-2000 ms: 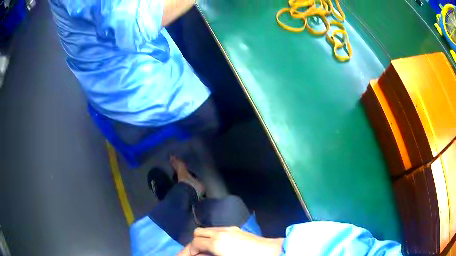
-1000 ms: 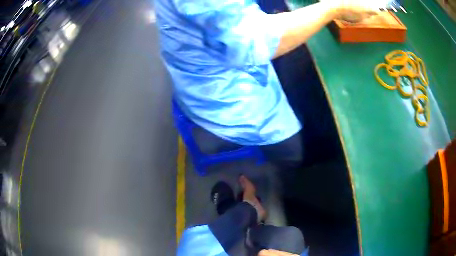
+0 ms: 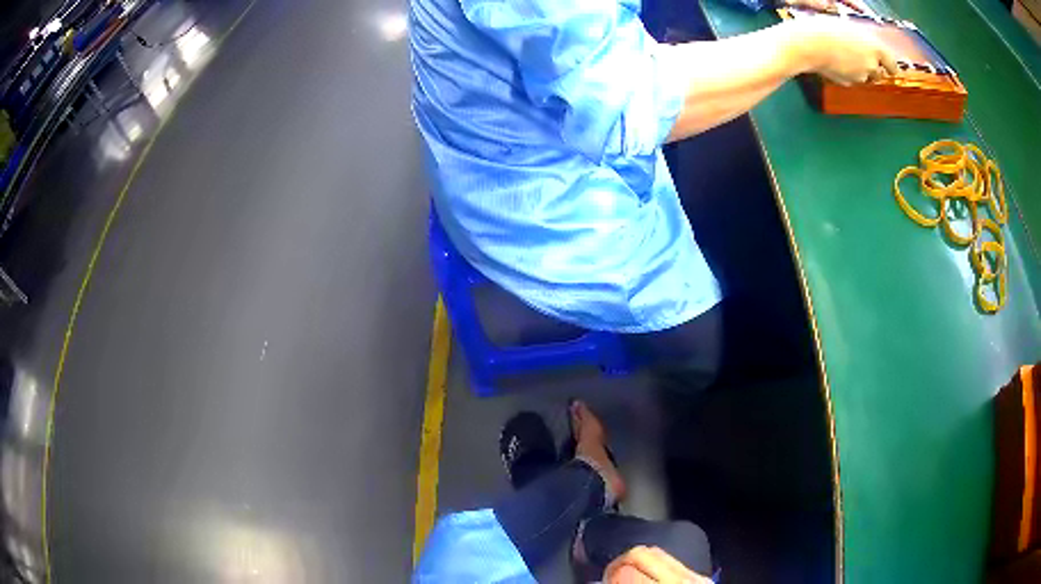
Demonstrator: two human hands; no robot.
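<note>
A hand, apparently my right hand [image 3: 656,567], rests on my dark-trousered lap at the bottom edge. It is cut off, and its fingers and anything in it cannot be made out. My left hand cannot be seen. Loose yellow rubber bands [image 3: 959,196] lie tangled on the green bench mat, well up and to the right of my hand. A stack of orange trays [image 3: 1015,468] stands at the right edge, cut off by the picture.
The green bench [image 3: 902,376] runs down the right side. A person in a light blue smock [image 3: 571,194] sits on a blue stool [image 3: 485,354], with a hand on a dark-edged panel over an orange tray bundle [image 3: 896,100]. A yellow line [image 3: 432,445] marks the grey floor.
The view has swung left, so the bench, bands and trays sit farther right. The neighbour's tray bundle has come into view. My right sleeve and most of my hands have left the picture.
</note>
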